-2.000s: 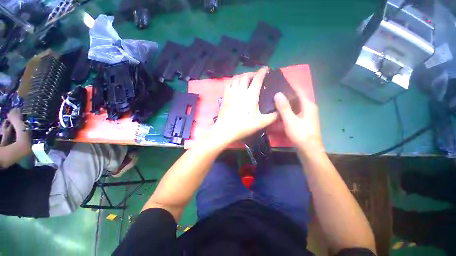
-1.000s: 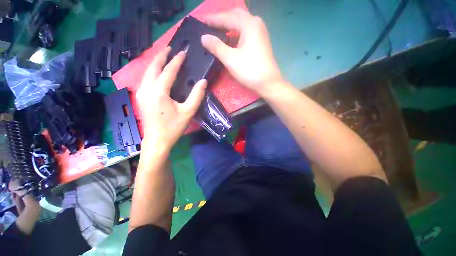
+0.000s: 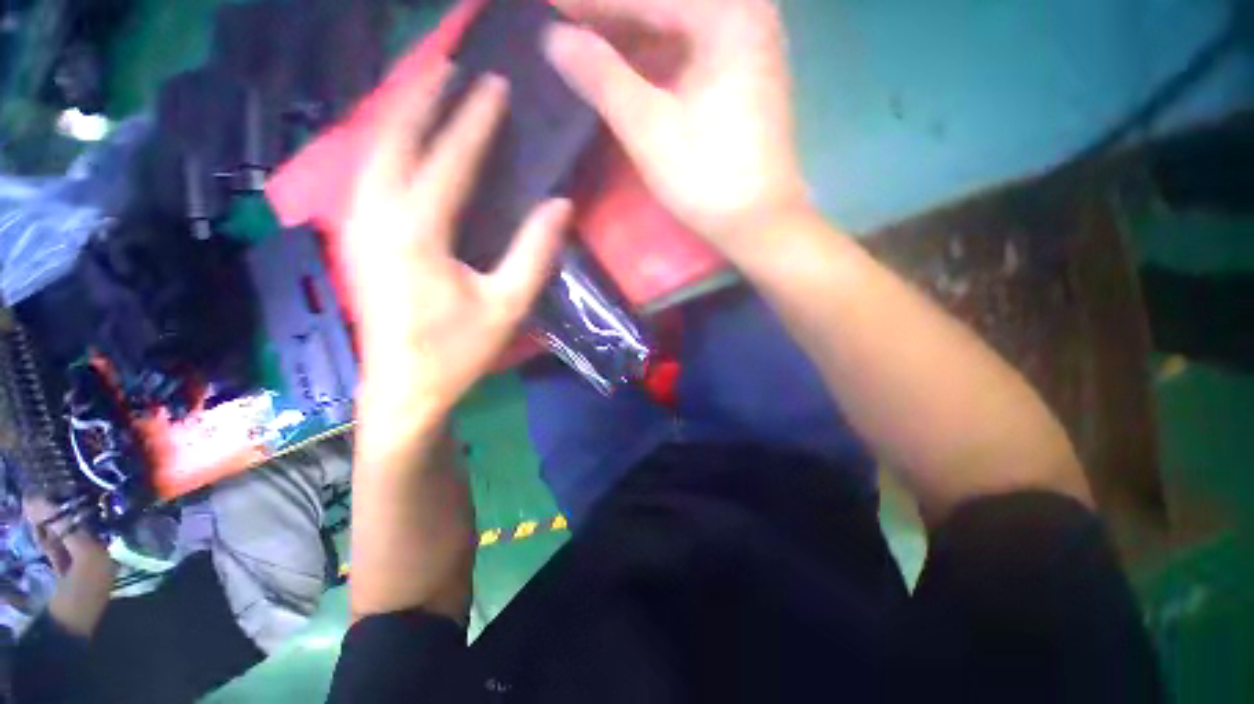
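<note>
A black device body point(image 3: 530, 117) is between my two hands over the red-pink mat point(image 3: 640, 241). My left hand point(image 3: 433, 261) holds its left side, with the thumb at its lower edge. My right hand point(image 3: 688, 124) holds its upper right side, with the thumb on the top face. A shiny, film-covered part point(image 3: 591, 327) projects from the body's lower end past the bench edge toward me. The image is blurred, and the body's far end is partly hidden by my right hand and cut off at the picture's top.
A flat black side cover point(image 3: 300, 319) lies left of my left hand. More black shells point(image 3: 206, 138) and a clear bag point(image 3: 55, 227) are beyond it. An orange-red mat point(image 3: 206, 447) with wired pieces is at far left, beside a seated person's hand point(image 3: 80, 571). A cable is at upper right.
The view first swung right and tilted, then came slightly closer to the hands. Both hands still hold the device body, which has turned to a slant. The film-covered part now shows more fully.
</note>
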